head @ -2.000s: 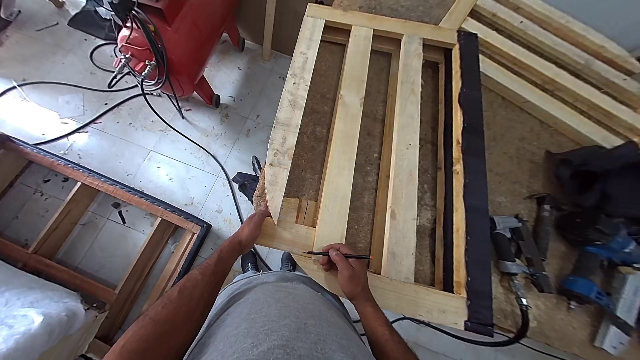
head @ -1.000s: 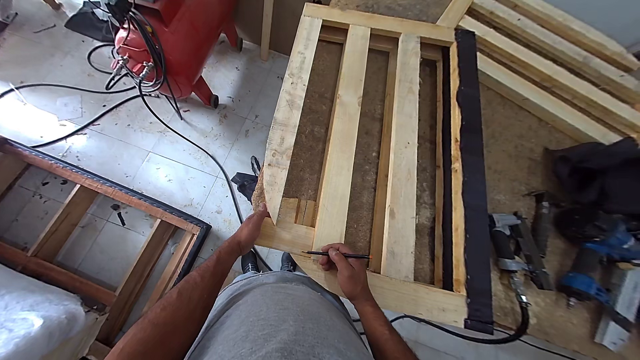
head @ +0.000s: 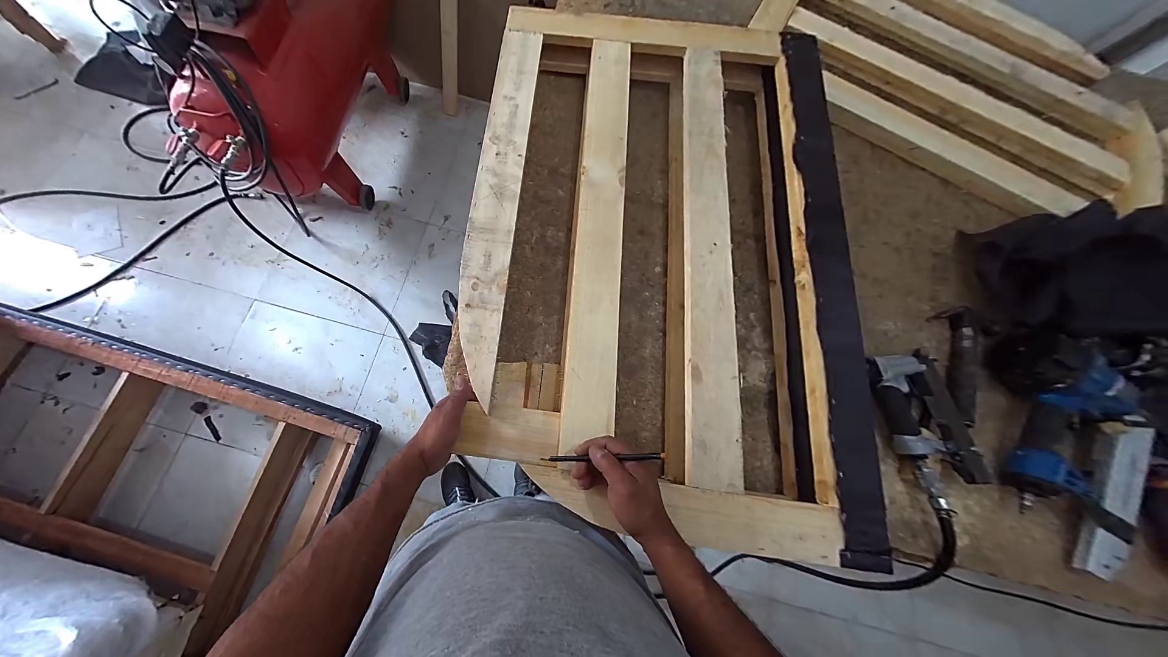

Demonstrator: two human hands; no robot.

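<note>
A slatted wooden frame (head: 709, 274) lies in front of me, with a strip of black fabric (head: 835, 310) along its right side. My right hand (head: 623, 482) holds a thin dark pencil (head: 630, 456) over the frame's near rail, its tip pointing left at the wood. At the frame's near left corner, where the wood is cut in a curve, is my left hand (head: 444, 424). It touches the edge there; its fingers are partly hidden, so whether they close on the wood does not show.
A red air compressor (head: 274, 100) with black hoses stands at the upper left. Another wooden frame (head: 182, 383) sits at the lower left. Pneumatic tools (head: 912, 411), a blue tool (head: 1049, 438) and black cloth (head: 1077, 265) lie at the right, below more slatted woodwork (head: 967, 100).
</note>
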